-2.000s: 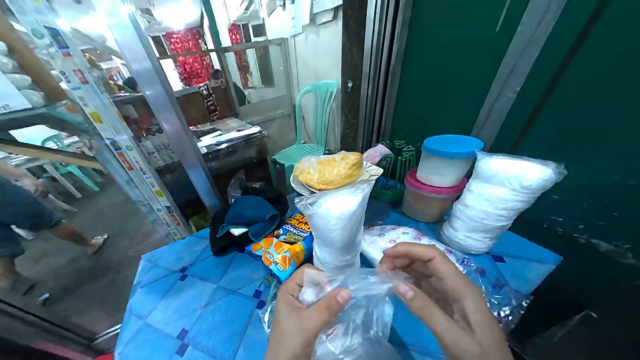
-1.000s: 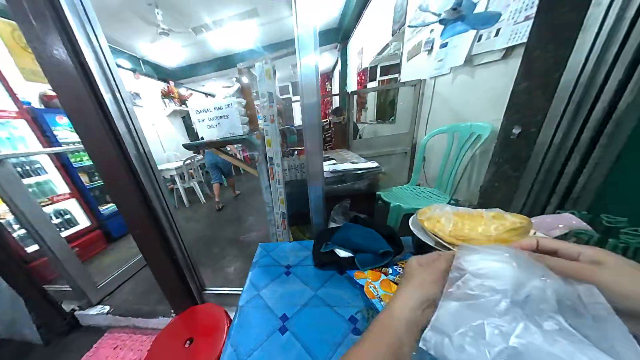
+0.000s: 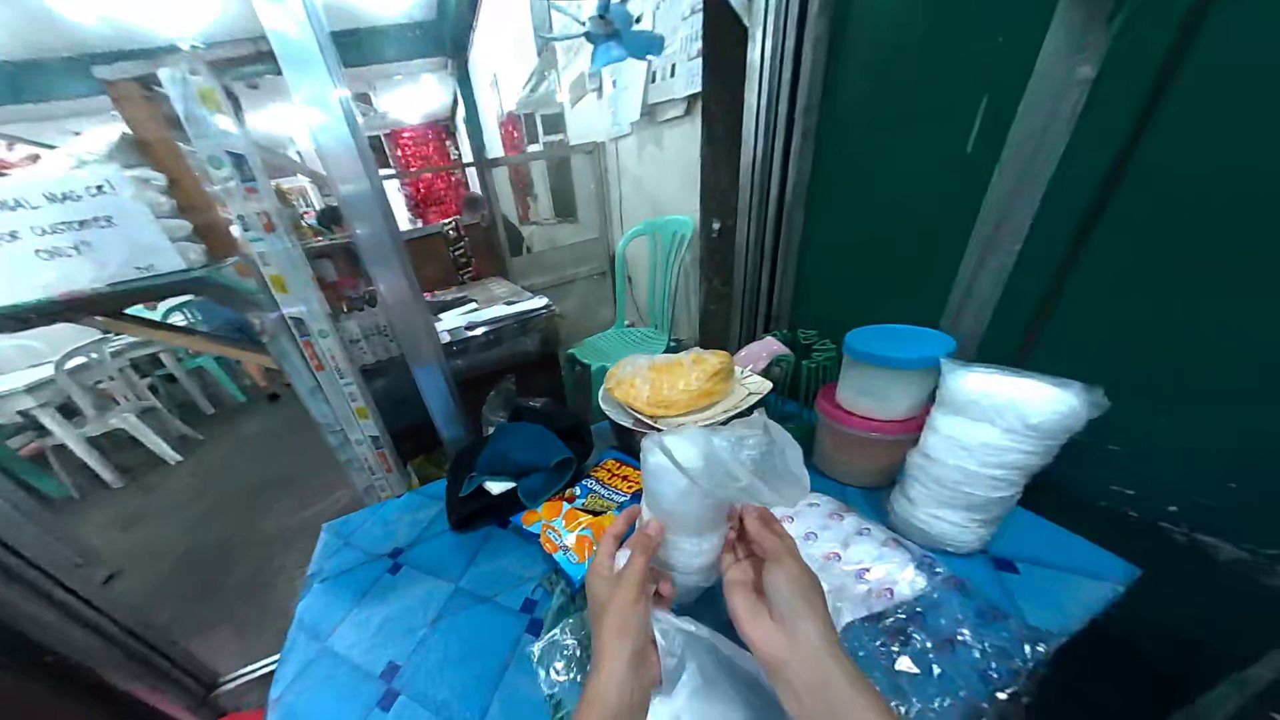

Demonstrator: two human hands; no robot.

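Note:
My left hand [image 3: 628, 580] is closed around the left side of a clear plastic bag [image 3: 690, 500] holding a white stack, which stands upright over the table. My right hand [image 3: 775, 580] has its fingertips against the bag's right side; its loose top flops to the right. Below and between my wrists lies another translucent plastic bag [image 3: 705, 670]. Just behind the left hand rests a blue and orange corn chip packet [image 3: 585, 510]. Behind the bag, a yellow plastic-wrapped food item [image 3: 670, 382] sits on a plate [image 3: 740, 398].
A dark blue cloth [image 3: 522, 460] lies at the table's back left. Right of my hands are a patterned plastic pack [image 3: 850, 555], a pink-lidded tub [image 3: 866, 440] under a blue-lidded tub [image 3: 890, 375], and a tall wrapped white stack [image 3: 985, 455]. A green plastic chair [image 3: 650, 290] stands behind the blue-covered table [image 3: 430, 610].
The view has swung left, then back right. My hands were on a loose, crumpled plastic bag; now they are at the sides of the bag with the white stack.

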